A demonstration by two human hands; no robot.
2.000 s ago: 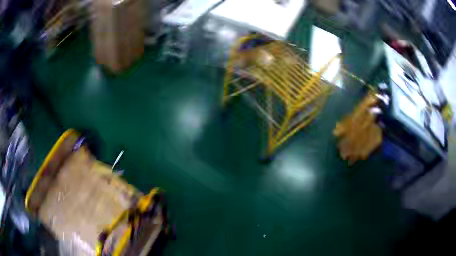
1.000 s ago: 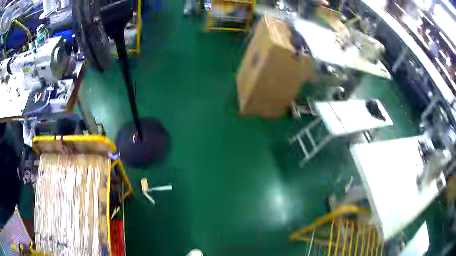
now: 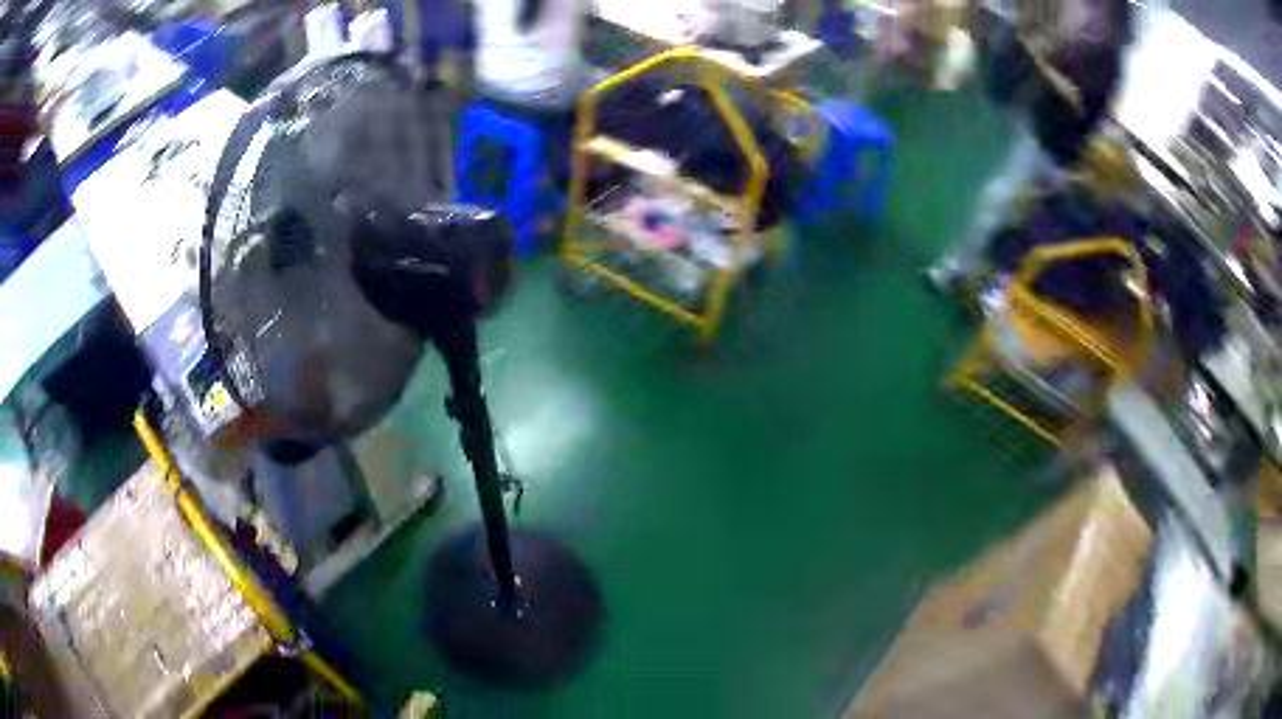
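Neither of my hands is in view. Nearest in front of me stands a black pedestal fan (image 3: 471,407) with a large round cage and a round black base on the green floor. At the lower left is a yellow-framed trolley (image 3: 155,604) with a brown board-like surface. At the lower right is a large brown cardboard carton (image 3: 1005,604), cut off by the bottom edge. The picture is blurred.
A yellow-framed cart (image 3: 668,190) with dark fabric stands at the upper middle, between a blue stool (image 3: 499,169) and another blue stool (image 3: 848,162). Another yellow cart (image 3: 1069,337) is at the right. A person in dark clothing (image 3: 1076,70) is at the upper right. Worktables line the left.
The view has moved forward and turned. The fan is larger and nearer the middle, the carton has shifted to the lower right, and the white tables on the right have mostly left the picture.
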